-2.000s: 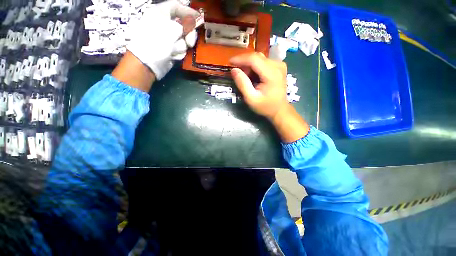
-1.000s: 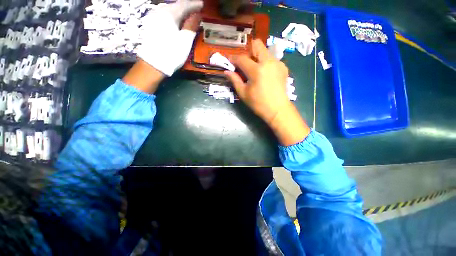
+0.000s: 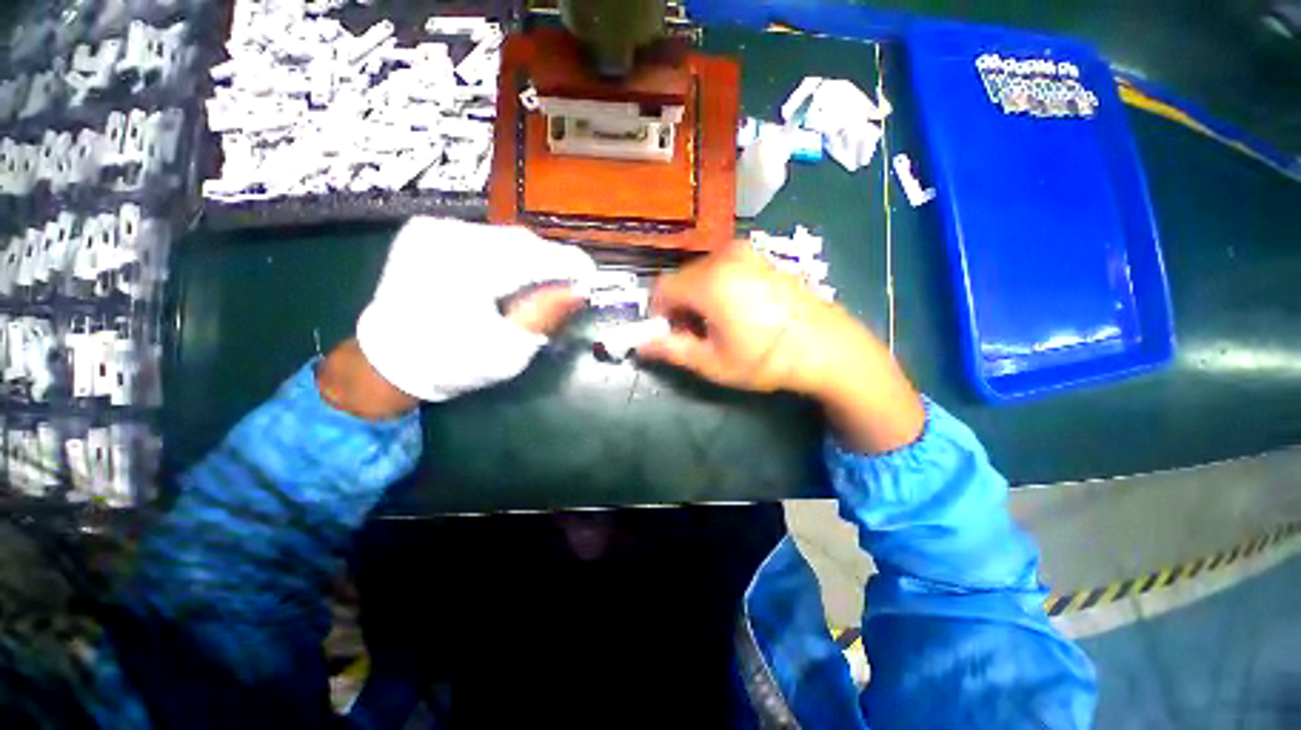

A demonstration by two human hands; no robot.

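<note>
My bare right hand [image 3: 771, 321] pinches a small white plastic part [image 3: 622, 338] in its fingertips, low over the green mat. My white-gloved left hand [image 3: 464, 311] is opposite, its fingertips at the left end of another white part [image 3: 616, 294] that lies between the hands. Whether the left fingers grip it is hidden. Behind the hands stands the orange press base [image 3: 606, 193] with a silvery-white fixture [image 3: 611, 131] on it. The dark olive press head [image 3: 614, 32] is above the fixture.
A dark tray heaped with loose white parts [image 3: 350, 114] is left of the press. Pocketed trays [image 3: 100, 257] line the far left. A crumpled wipe [image 3: 845, 121], a whitish bottle [image 3: 768, 160] and loose parts [image 3: 796, 257] are right of it. A blue tray [image 3: 1049, 243] is at right.
Both hands have come back from the orange base to the mat in front of it. The white part in my right fingers has moved with them. The view has shifted slightly.
</note>
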